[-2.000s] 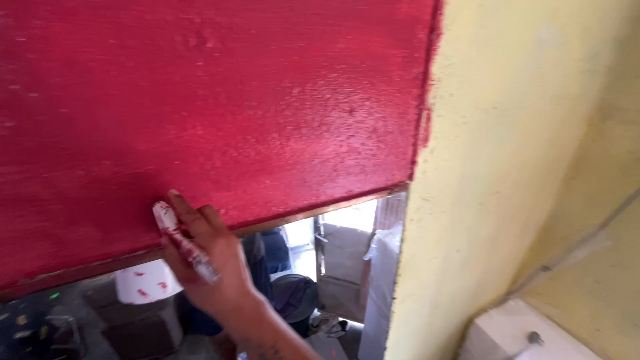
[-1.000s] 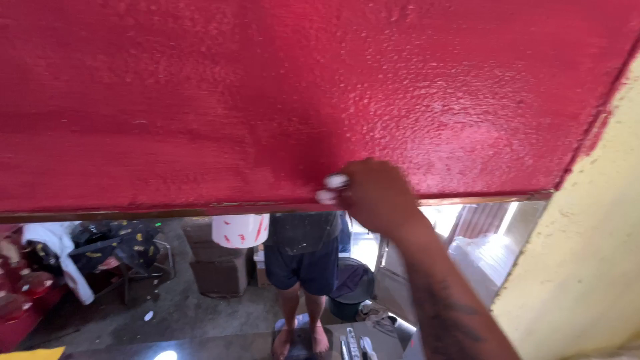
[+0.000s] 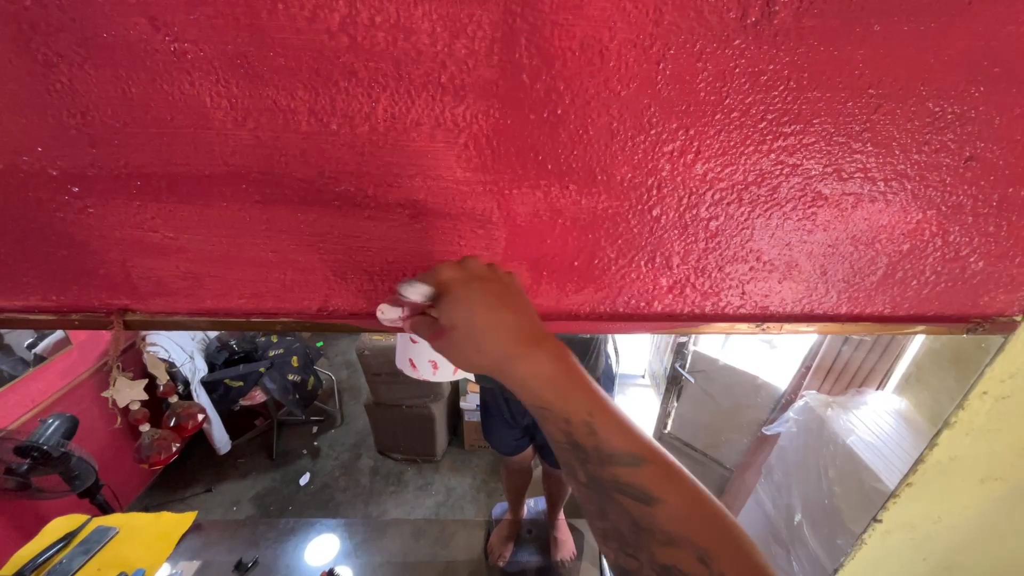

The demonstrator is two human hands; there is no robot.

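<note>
My right hand (image 3: 480, 320) grips a paintbrush by its pale, red-stained handle (image 3: 414, 291) against the lower edge of the glossy red painted wall (image 3: 512, 160). Its bristles are hidden from view. Just under the hand runs a narrow wooden trim (image 3: 240, 323), partly red, along the top of what looks like a mirror. A white container (image 3: 428, 360) with red marks shows in the mirror, below the hand. My left hand is not in view.
A yellow wall (image 3: 952, 472) borders the mirror at right. Star and red ball ornaments (image 3: 128, 390) hang at left. A black fan (image 3: 52, 452), a yellow cloth (image 3: 152, 536) with tools and a reflected person's legs (image 3: 516, 480) show below.
My right hand, with the brush, has moved left along the bottom edge of the red wall since one second ago. The view has shifted markedly since the earliest frame.
</note>
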